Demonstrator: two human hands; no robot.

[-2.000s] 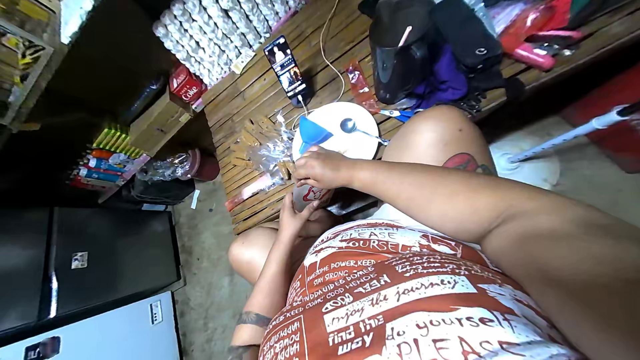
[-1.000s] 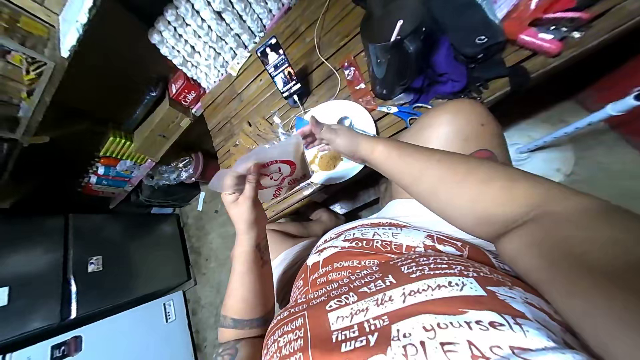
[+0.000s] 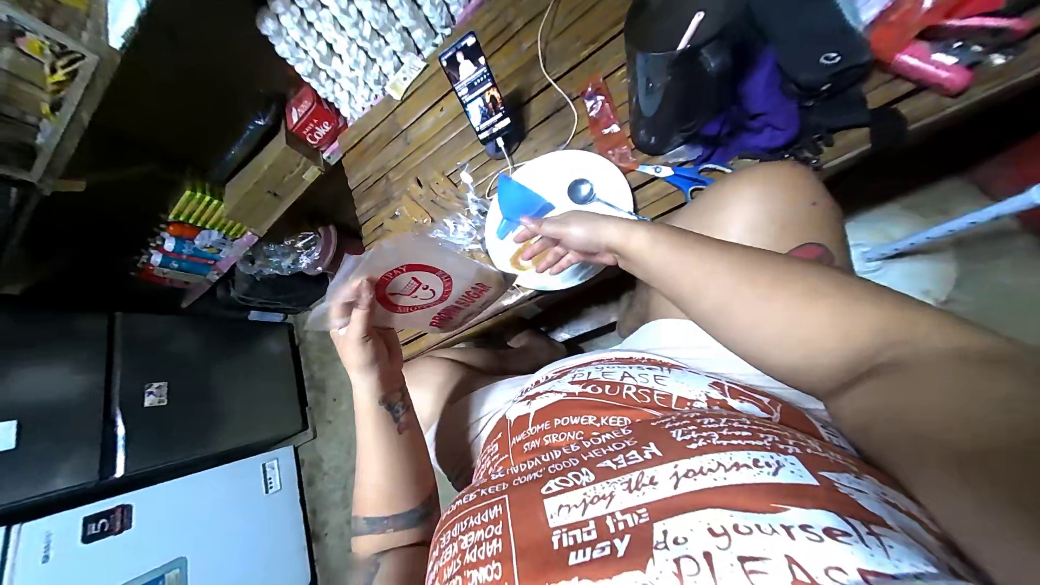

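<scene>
A clear plastic brown-sugar bag (image 3: pixel 414 288) with red print is gripped at its left end by my left hand (image 3: pixel 361 325). Its other end reaches the near left rim of a white plate (image 3: pixel 605 183). Over the near side of this plate is my right hand (image 3: pixel 569 244), fingers spread, its fingertips by a blue plastic funnel (image 3: pixel 520 203). Whether they touch the funnel I cannot tell. Brown sugar (image 3: pixel 528 253) lies on the plate, partly behind my fingers. A metal spoon (image 3: pixel 583 192) rests on the plate's far right part.
On the slatted wooden table (image 3: pixel 390 146) stand a lit phone (image 3: pixel 479 89) and a black container (image 3: pixel 670 89). Blue-handled scissors (image 3: pixel 691 177) lie right of the plate, beside a red plastic packet (image 3: pixel 605 122). Crumpled clear plastic (image 3: pixel 463 219) is left of it. Below left is a refrigerator (image 3: pixel 203 390).
Two seconds ago my hands were together at the plate's near left side. They have since parted, and the bag is spread out at my left hand.
</scene>
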